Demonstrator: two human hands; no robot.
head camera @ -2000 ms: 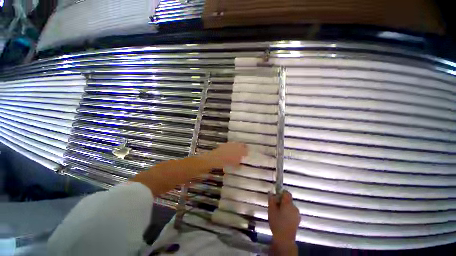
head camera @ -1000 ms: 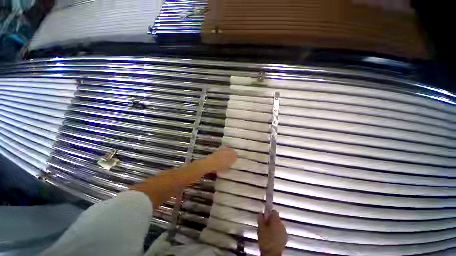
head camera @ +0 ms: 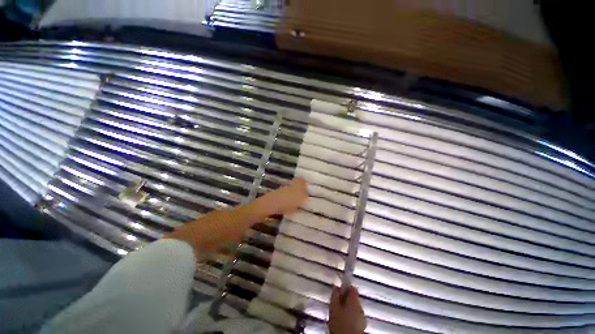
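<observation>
White ridged strips (head camera: 450, 215) follow the metal tubes (head camera: 196, 130) on the right; their loose edge lies inside the spacer frame. The frame's right side bar (head camera: 361, 215) lies across the white strips, its left side bar (head camera: 266, 156) across bare tubes. My right hand (head camera: 346, 312) is closed around the near end of the right bar. My left hand (head camera: 291, 196) rests at the edge of the white material between the bars; its fingers are blurred, and whether they grip anything cannot be told.
A small pale gold fitting (head camera: 135, 194) lies on the bare tubes at left. More white strips (head camera: 49, 111) lie further left. A small clamp (head camera: 353, 104) sits near the far rail. Beyond is a neighbouring bed with brown ridged material (head camera: 417, 49).
The view has tilted and shifted, so the bed now slopes down to the right. My right hand keeps its hold on the bar, and my left hand stays at the white edge.
</observation>
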